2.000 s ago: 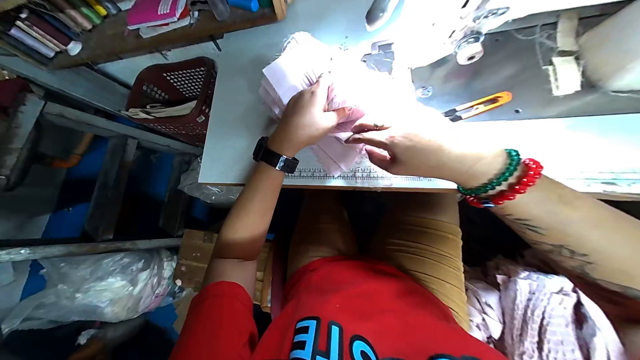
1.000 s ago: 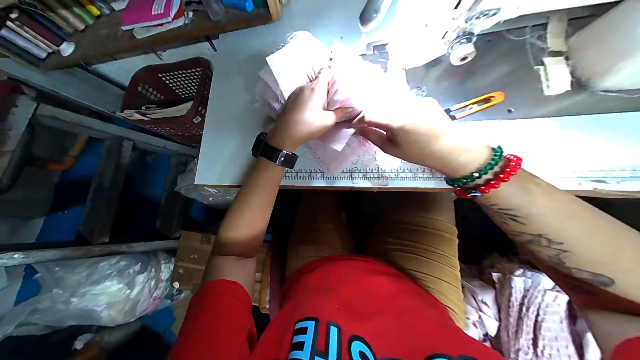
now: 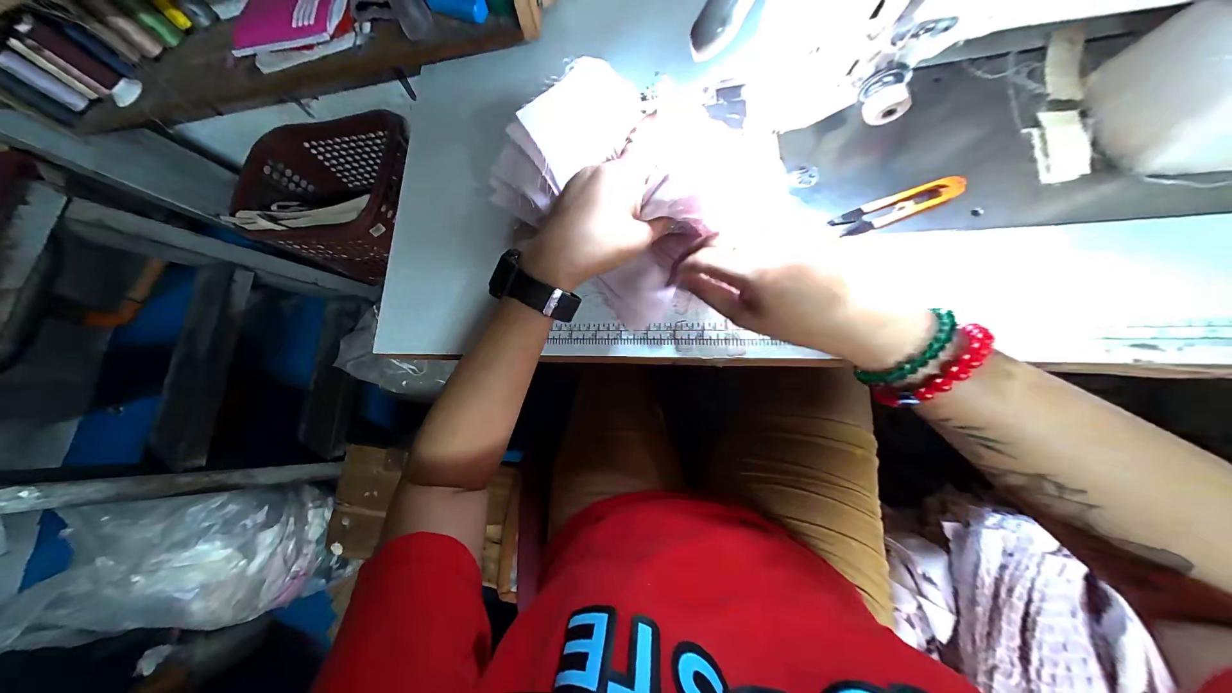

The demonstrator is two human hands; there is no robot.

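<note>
Pale pink fabric pieces [image 3: 585, 120] lie layered and crumpled under the bright lamp light beside the sewing machine [image 3: 828, 58]. My left hand [image 3: 602, 221] rests on them, its thumb and fingers pinching a fold of the cloth. Close to its right, my right hand [image 3: 770, 279] has its fingertips at the same fold; the fingers are slightly blurred. Part of the cloth hangs toward a printed ruler scale [image 3: 674, 334] along the table's front edge. Orange-handled thread snips [image 3: 900, 206] lie on the machine bed, right of the cloth.
A dark red plastic basket [image 3: 385, 183] holding strips stands left of the table [image 3: 433, 241]. Thread spools [image 3: 58, 72] and a pink booklet [image 3: 284, 21] sit on a wooden shelf [image 3: 192, 87] at upper left. Crinkled fabric [image 3: 1039, 597] lies at lower right, and a clear plastic bag [image 3: 192, 558] at lower left.
My right hand's fingers have shifted slightly at the fold, and the lower part of the cloth has changed shape. My left hand keeps its hold.
</note>
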